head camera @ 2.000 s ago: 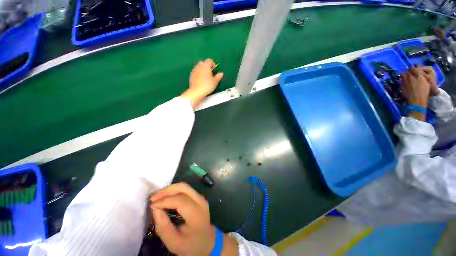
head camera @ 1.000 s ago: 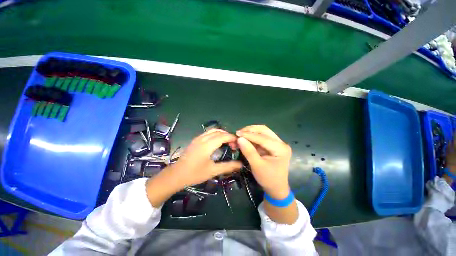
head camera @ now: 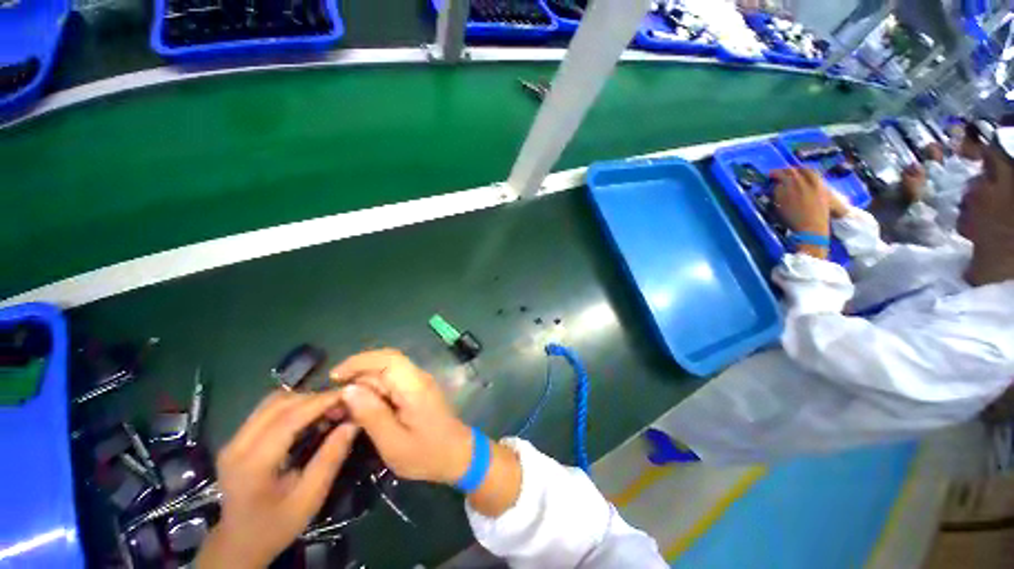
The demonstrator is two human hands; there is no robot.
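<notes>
My left hand (head camera: pixel 272 472) and my right hand (head camera: pixel 406 417) meet at the fingertips, low and left of centre. They pinch a small dark piece, seemingly a black housing, mostly hidden by the fingers. A loose pile of black housings (head camera: pixel 184 467) with silver rods lies left of and under my hands. One black housing (head camera: pixel 298 365) lies just beyond my fingers. A separate board-and-housing unit (head camera: pixel 456 336), green and black, lies alone beyond my right hand. The left parts tray (head camera: pixel 39 456) is cut off by the edge, with a green board-and-housing assembly (head camera: pixel 20 381) in it.
A deep lighter-blue tray (head camera: pixel 684 272) stands right, with a coiled blue cord (head camera: pixel 580 400) and small black bits (head camera: pixel 539 321) nearer me. A white rail (head camera: pixel 278 236) and slanted post (head camera: pixel 573 100) border the green conveyor (head camera: pixel 334 133). A person (head camera: pixel 901 322) works at the far right.
Two seconds ago my left arm reached over the conveyor; one second ago both hands were together over the pile. They are still together. The view has turned right, and the lone unit shows again.
</notes>
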